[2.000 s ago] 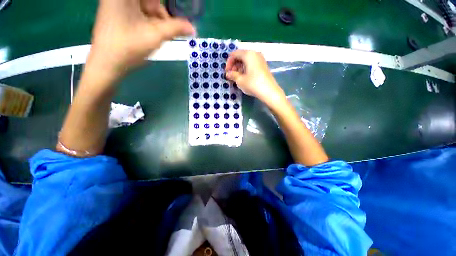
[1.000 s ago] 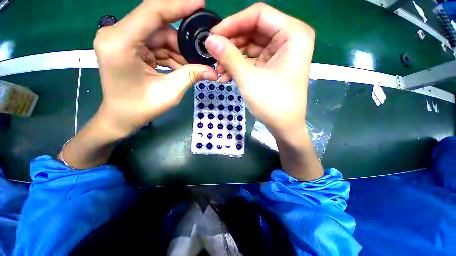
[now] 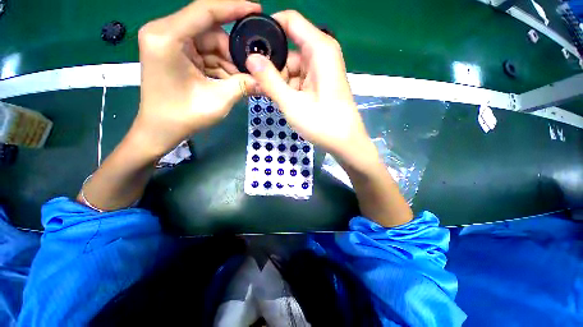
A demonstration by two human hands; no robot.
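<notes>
A black round part [image 3: 243, 43] is held up above the pale rail, its ringed face towards me. My left hand [image 3: 188, 80] grips its left side, with fingers at the top edge and thumb below. My right hand [image 3: 313, 89] holds its right side, and the thumb tip presses at the lower edge of the centre ring. Whether a small pad is under the thumb cannot be told. The backing sheet [image 3: 275, 184] with rows of dark dots lies on the dark green bench below, its upper part hidden by my hands.
Other black round parts lie on the green belt, one at left [image 3: 113, 32] and one at far right [image 3: 509, 68]. Clear plastic film [image 3: 399, 169] lies right of the sheet, crumpled white paper [image 3: 176, 154] left. A yellowish box-like item [image 3: 24, 126] stands far left.
Both hands have come together at the black round part, the right one moving up from the sheet. Since one second ago, the part faces me more squarely and the right thumb has shifted slightly left and down.
</notes>
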